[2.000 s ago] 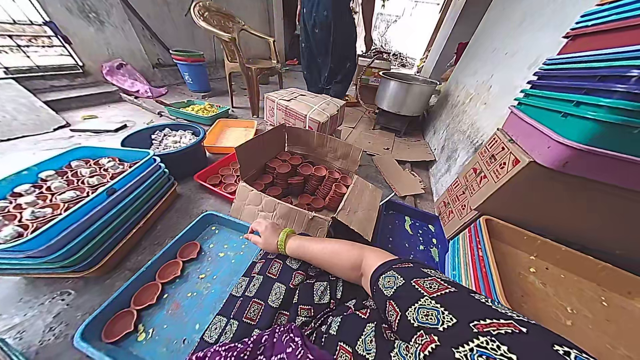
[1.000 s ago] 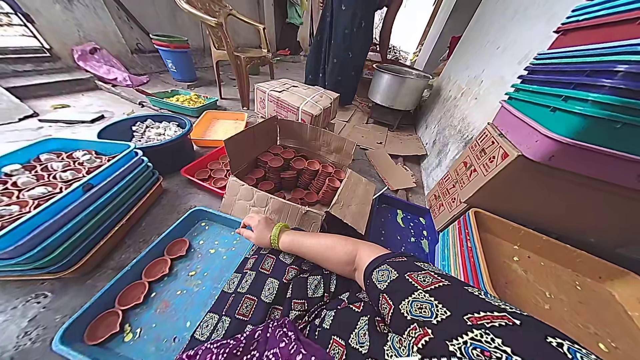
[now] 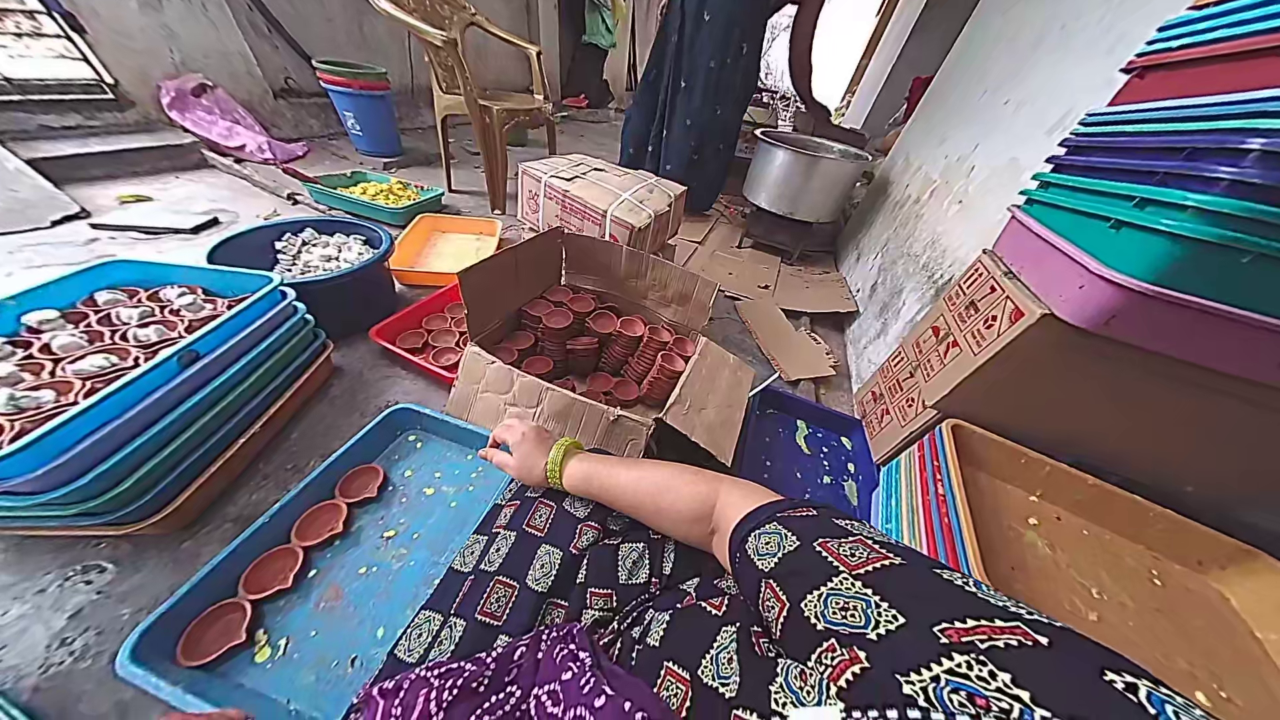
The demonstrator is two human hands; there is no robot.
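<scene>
My right hand (image 3: 522,452), with yellow-green bangles at the wrist, has its fingers curled over the far right corner of a blue plastic tray (image 3: 420,535). Along the left side of that tray, several small clay lamps (image 3: 272,571) lie in a slanting row. Just beyond my hand stands an open cardboard box (image 3: 545,400) holding many stacked clay lamps (image 3: 602,323). A skin-coloured sliver at the bottom edge, by the tray's near left corner, looks like part of my left hand (image 3: 205,715); its grip is hidden.
At left, stacked trays (image 3: 240,410) carry filled clay lamps; beyond is a blue tub (image 3: 335,290) of whitish pieces. A red tray (image 3: 405,365) of lamps touches the box area. Brown (image 3: 1100,560) and dark blue trays (image 3: 805,450) lie right. A person (image 3: 695,90) stands behind near a metal pot (image 3: 805,175).
The standing person's arm has moved toward the metal pot. My right hand stays at the same corner of the blue tray, and the row of lamps is unchanged.
</scene>
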